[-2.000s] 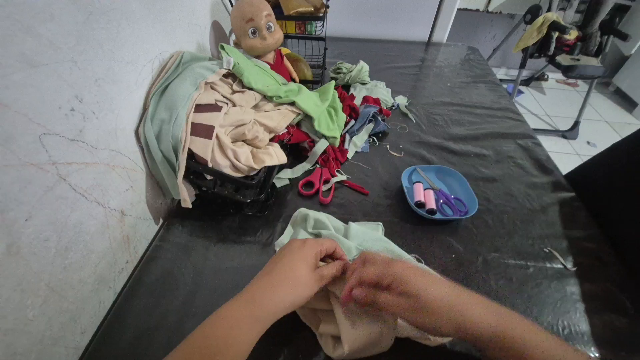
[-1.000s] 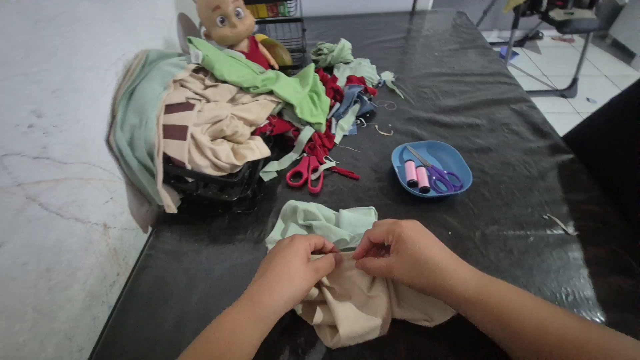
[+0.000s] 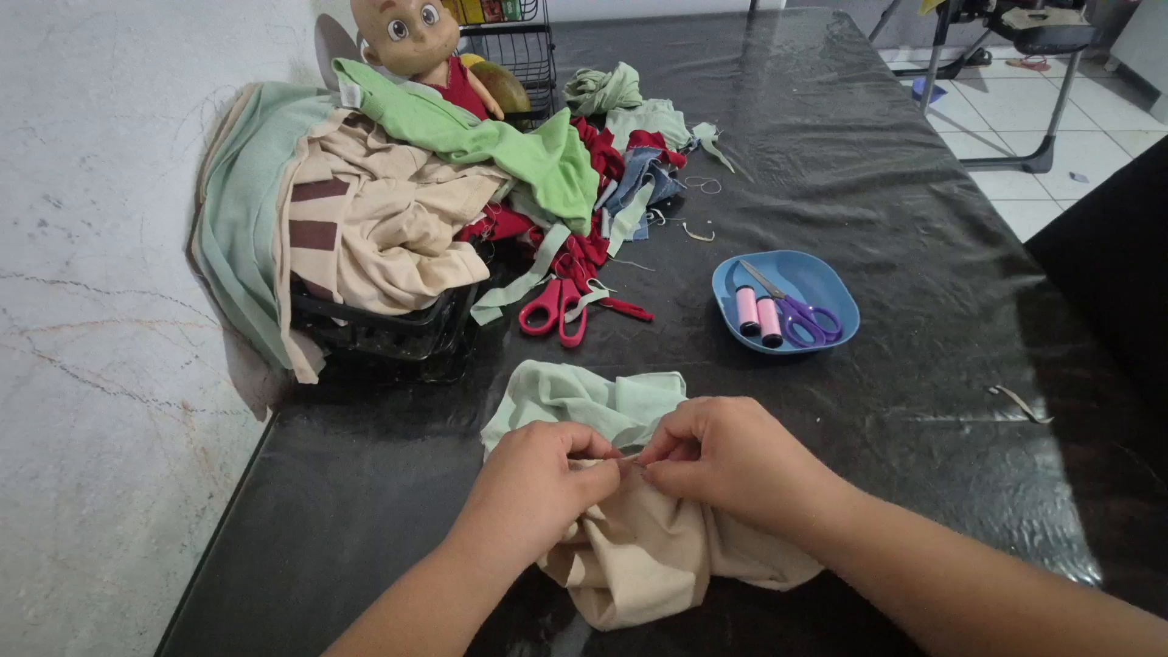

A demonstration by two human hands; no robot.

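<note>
A beige fabric piece (image 3: 648,547) lies in folds on the dark table, joined along its upper edge with pale green fabric (image 3: 584,397). My left hand (image 3: 547,484) pinches the edge where the two colours meet. Close on its right, my right hand (image 3: 725,456) pinches the same edge between thumb and fingers. Whether a needle is between the fingertips is too small to tell. Beyond the hands, a blue plastic bowl (image 3: 826,274) holds two pink thread spools (image 3: 769,319) and purple-handled scissors (image 3: 803,319). Red-handled scissors (image 3: 571,315) lie beside fabric scraps.
At the left, a black plastic basket (image 3: 383,333) overflows with beige and green cloth (image 3: 392,219) against the wall. Behind it are a doll (image 3: 411,36) and a black wire rack (image 3: 520,50). Red, green and denim scraps (image 3: 630,182) are heaped beside it. A thin strip (image 3: 1020,404) lies at right.
My right hand, earlier lower over the beige fabric with its fingers curled, is now raised at the seam edge beside my left hand. The green fabric and more of the beige piece show.
</note>
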